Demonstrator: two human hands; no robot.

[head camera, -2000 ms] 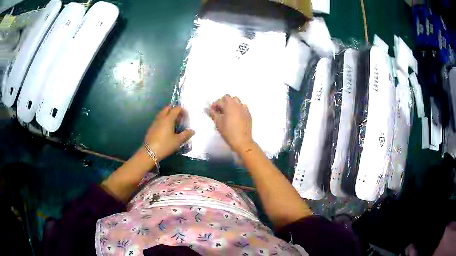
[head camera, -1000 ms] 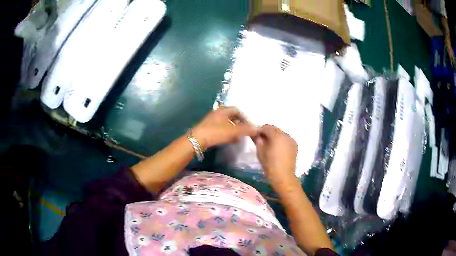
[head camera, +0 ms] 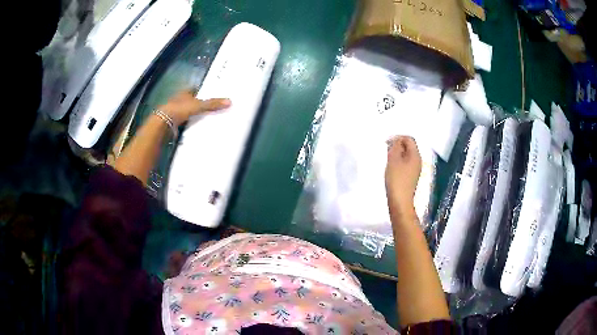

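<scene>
A long white laminator unit (head camera: 226,141) with rounded ends lies at a slant left of centre, its small black switch near the lower end. My left hand (head camera: 186,110) grips it at its left edge, thumb on top, fingers hidden beyond the edge. My right hand (head camera: 404,163) is over the stack of poly bags (head camera: 353,131), fingers curled; whether they pinch a bag is not clear. The stack is whitish with crinkled clear edges and a small dark printed mark, its far end inside the carton.
Two more bare units (head camera: 131,75) lie at left. The brown carton (head camera: 412,29) stands at the back. Bagged units (head camera: 494,196) lie side by side at right, with white foam pieces (head camera: 448,124) behind. A person's hand (head camera: 571,44) shows at far upper right.
My hands have moved apart from over the bag stack. My left hand has gone left and taken hold of one unit, which is now apart from the others and nearer the middle.
</scene>
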